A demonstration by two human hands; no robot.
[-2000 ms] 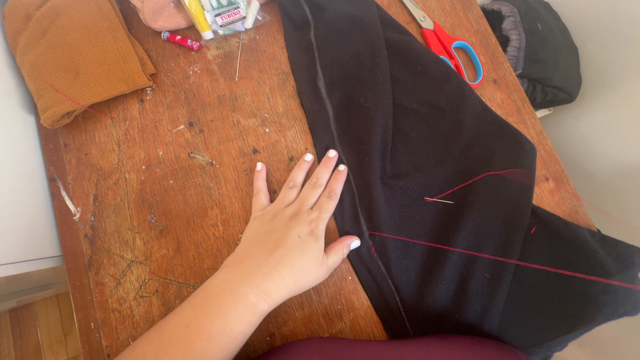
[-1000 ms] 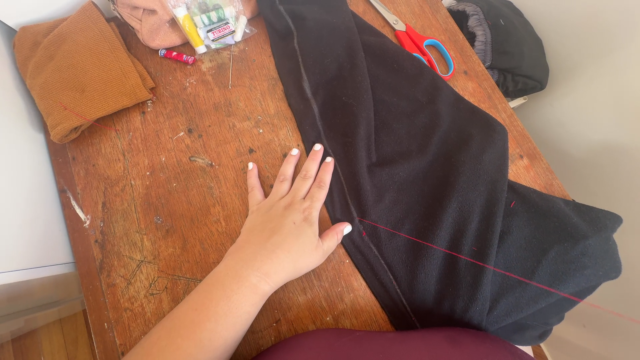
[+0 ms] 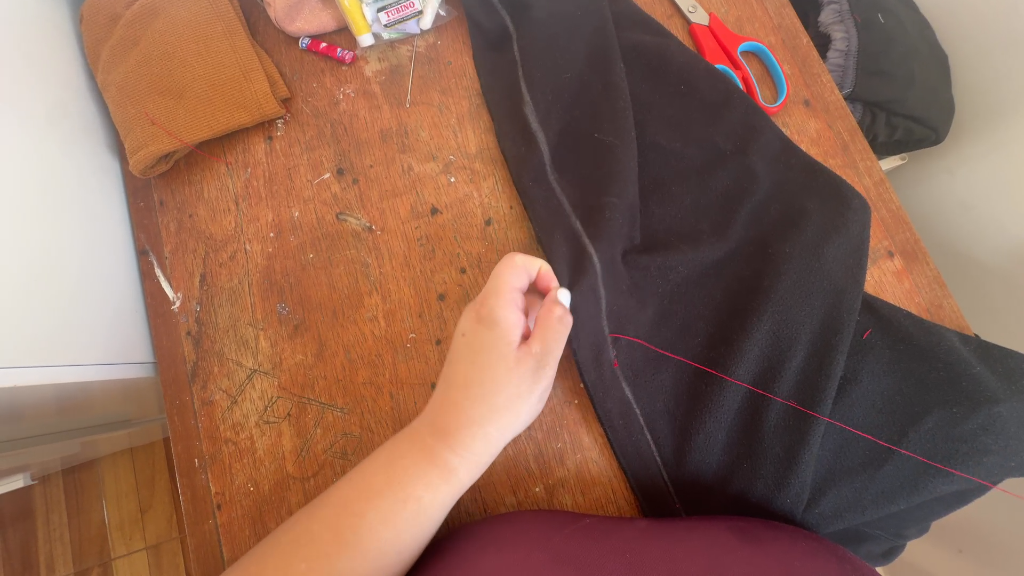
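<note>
Black fabric (image 3: 720, 240) with a pale seam line lies over the right part of the wooden table (image 3: 352, 304). At its left edge is my left hand (image 3: 512, 336), fingers curled, thumb and index finger meeting near the cloth's edge; whether they pinch the fabric is hard to tell. Red thread (image 3: 744, 386) comes out of the cloth beside the seam, right of that hand, and runs off toward the lower right. A small red stitch sits just below where the thread comes out. My right hand is outside the view.
Red and blue scissors (image 3: 748, 68) lie at the fabric's upper right edge. Folded brown ribbed cloth (image 3: 188, 88) is at the upper left. Near the top are a red tube (image 3: 326, 50), a plastic bag of small items (image 3: 404, 14) and a needle (image 3: 412, 72). A dark padded item (image 3: 904, 80) is beyond the table.
My left hand, flat with fingers spread before, has curled its fingers at the fabric's edge. The needle seen lying over the black fabric two seconds ago no longer shows there.
</note>
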